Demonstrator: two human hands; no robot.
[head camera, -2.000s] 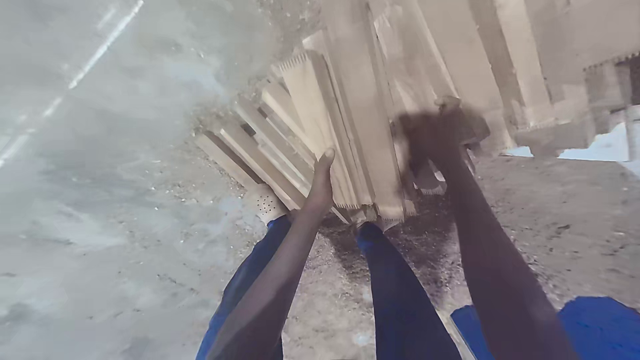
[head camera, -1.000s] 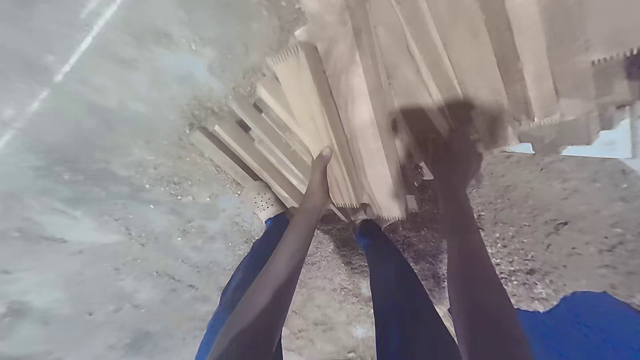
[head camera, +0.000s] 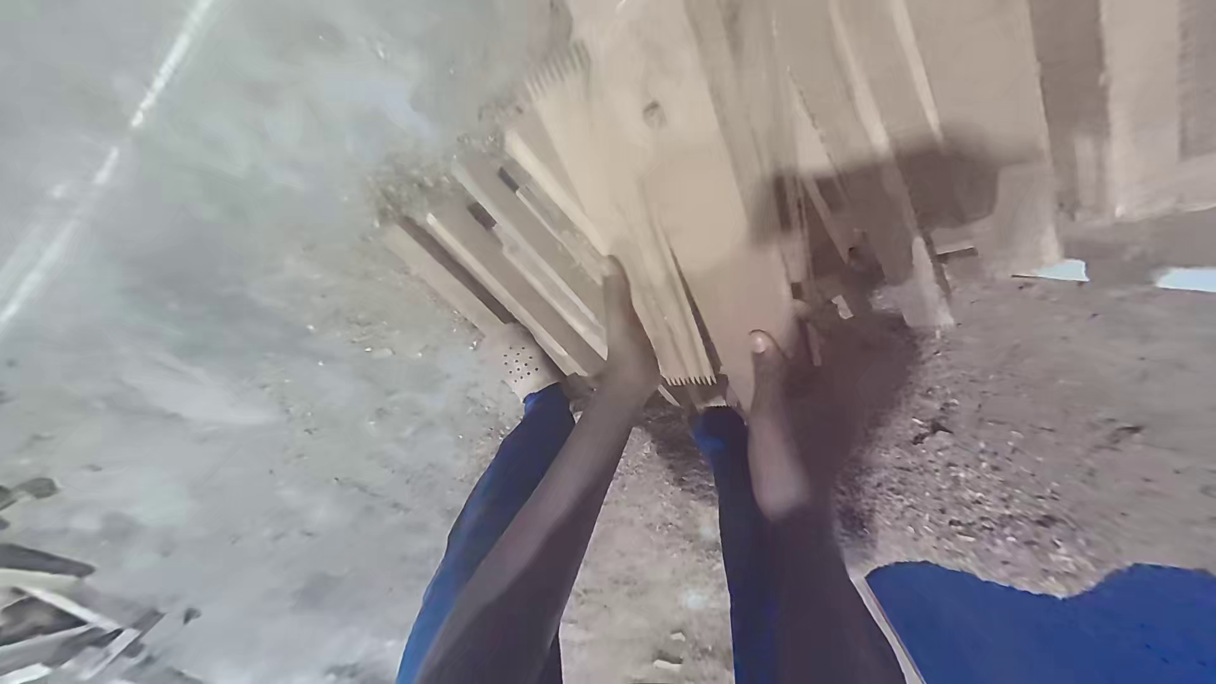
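Pale wooden boards with comb-like finger-joint ends lie in a stack before my feet. My left hand (head camera: 629, 328) presses against the left side of a finger-jointed board (head camera: 655, 275), thumb up, its fingers hidden. My right hand (head camera: 774, 408) is at the near end of a wider board (head camera: 717, 199), its thumb on top and its other fingers out of sight. Both boards lie side by side between my hands. The shadow of my head falls over the boards to the right.
Narrower boards (head camera: 513, 266) fan out on the left, beside my perforated shoe (head camera: 522, 363). More boards (head camera: 978, 123) extend to the right. Wood scraps (head camera: 66, 617) lie on the dusty ground at lower left. Blue cloth (head camera: 1035, 627) shows at lower right.
My right hand has moved left and nearer to my legs, from the boards at the right to the near end of the wide board. My left hand stays by the finger-jointed board.
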